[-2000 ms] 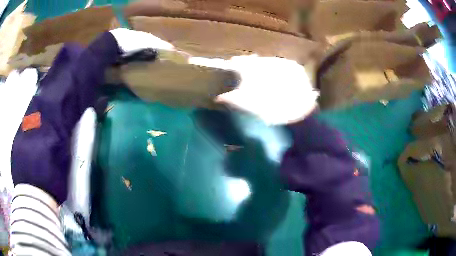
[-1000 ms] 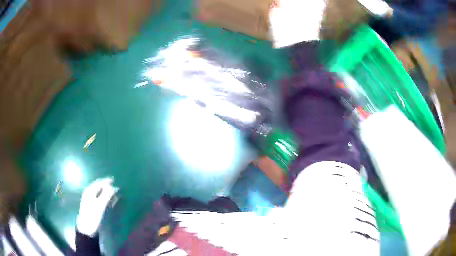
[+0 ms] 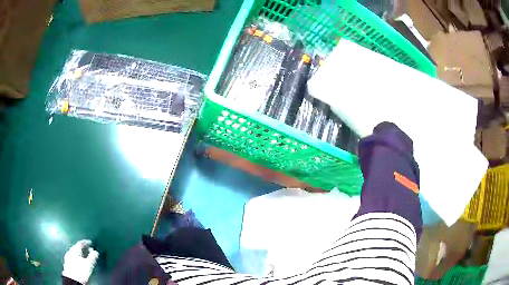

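White flat inserts [image 3: 413, 100] lie over the right part of the green plastic basket [image 3: 279, 133]. The basket holds clear-bagged dark rods [image 3: 257, 61] with orange ends. A similar bagged accessory pack [image 3: 128, 92] lies on the green table, left of the basket. My right sleeve [image 3: 390, 172] reaches up to the inserts; my right hand does not stand out against the white, so its grip is unclear. My left hand [image 3: 81, 260], small in a white glove, is low at the bottom left over the table, fingers partly curled and apart, holding nothing visible.
Brown cartons stand at the top left [image 3: 19, 50] and upper right [image 3: 463, 61]. A yellow crate [image 3: 491, 197] is at the right edge. A white piece [image 3: 296, 217] lies below the basket. The table's edge [image 3: 172, 181] runs beside the basket. Small scraps lie on the table.
The view has swung right, from the cartons to the green basket. The basket and the bagged pack now show clearly. My right arm now reaches to the white inserts at the basket.
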